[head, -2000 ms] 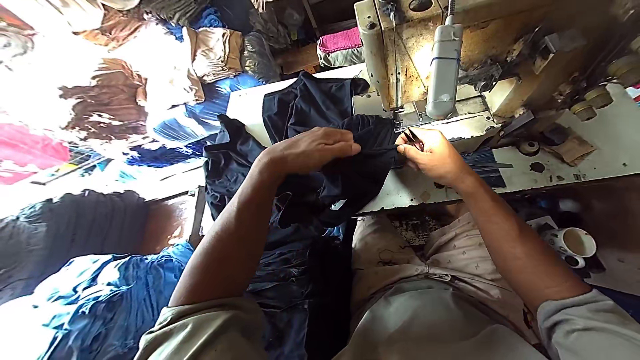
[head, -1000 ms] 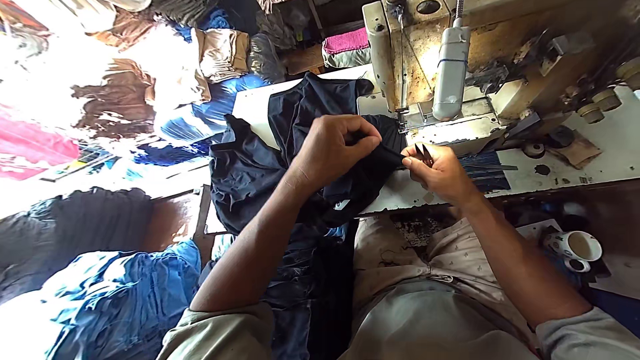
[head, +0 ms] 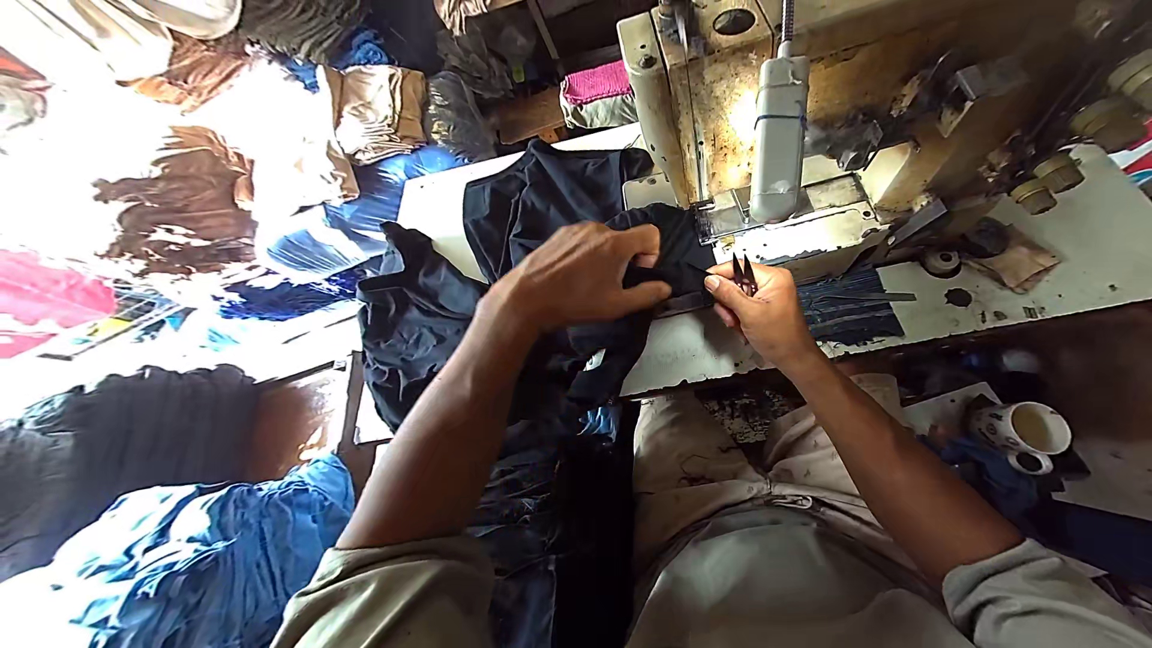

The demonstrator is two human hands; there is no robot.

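Observation:
Dark garment fabric lies over the left end of the sewing machine's worktable and hangs off its front edge. My left hand grips a fold of it between thumb and fingers. To the right, my right hand has small dark thread snips tucked in it, blades pointing up. Its thumb and forefinger pinch the end of the same fold. Both hands are just in front of the needle area of the industrial sewing machine, whose light-coloured lamp hangs above the bed.
Dark cloth strips and a brown scrap lie on the worktable at right. A mug stands lower right. Blue cloth and dark cloth are heaped at left. Folded garments are stacked behind.
My left hand has risen off the flat fabric, then lowered with a fold gripped. My right hand stays near the needle area with the snips.

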